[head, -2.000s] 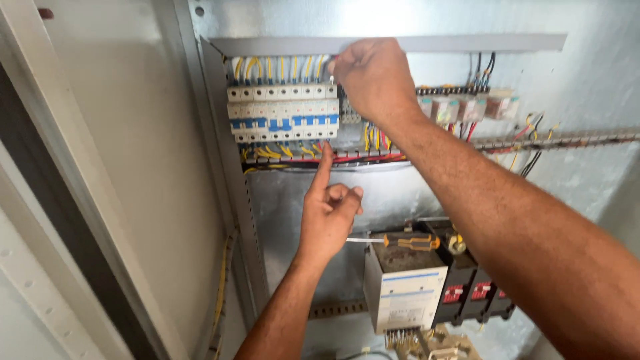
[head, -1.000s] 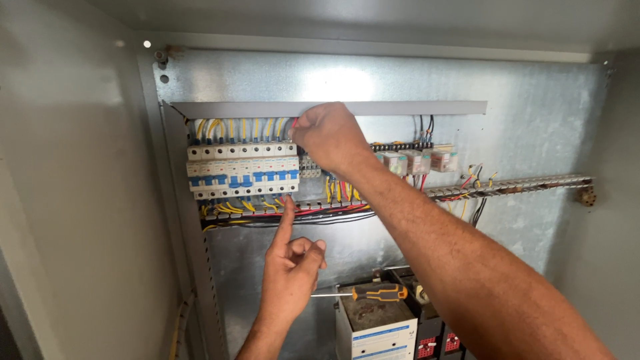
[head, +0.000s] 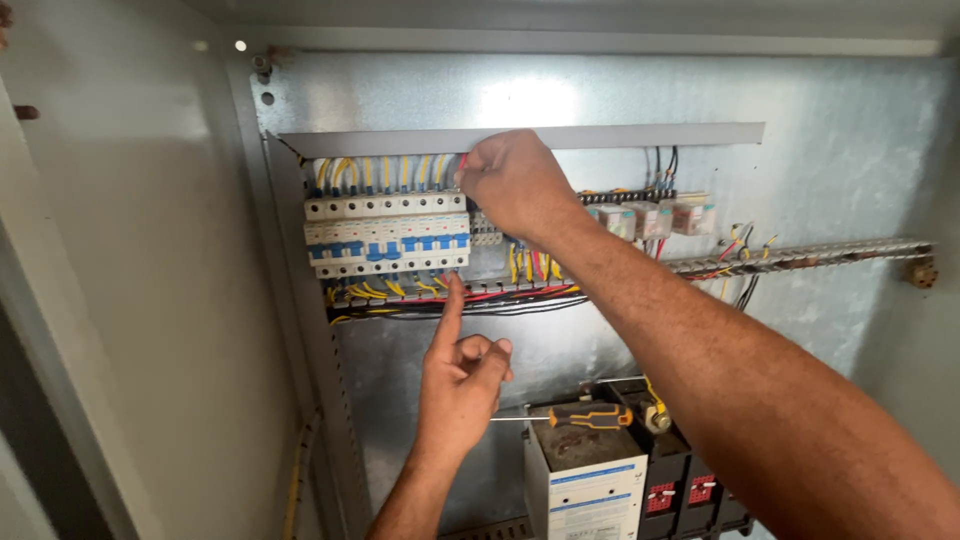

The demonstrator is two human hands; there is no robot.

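Observation:
A row of miniature circuit breakers (head: 387, 238) with blue toggles is mounted at the upper left of the metal back panel, with yellow wires (head: 367, 174) along its top. At the row's top right end, my right hand (head: 517, 184) has thumb and fingertips pinched on a red wire (head: 463, 160). My left hand (head: 465, 375) is below, its index fingertip raised to the bottom right end of the breakers, by the wires there; it holds nothing, the other fingers curled. A screwdriver (head: 590, 416) with a black and orange handle lies on top of a white boxed device (head: 596, 491), its shaft tip hidden behind my left hand.
A grey trunking cover (head: 720, 133) runs above the breakers. Beneath them passes slotted wire duct (head: 810, 256) with red, black and yellow wires (head: 517, 300). Clear-cased relays (head: 651, 220) sit to the right. A black device with red parts (head: 703, 489) stands lower right. The cabinet side wall (head: 157, 300) bounds the left.
The view has shifted markedly since the oldest frame. Both hands keep their places at the right end of the breaker row, and the screwdriver stays on the boxed device.

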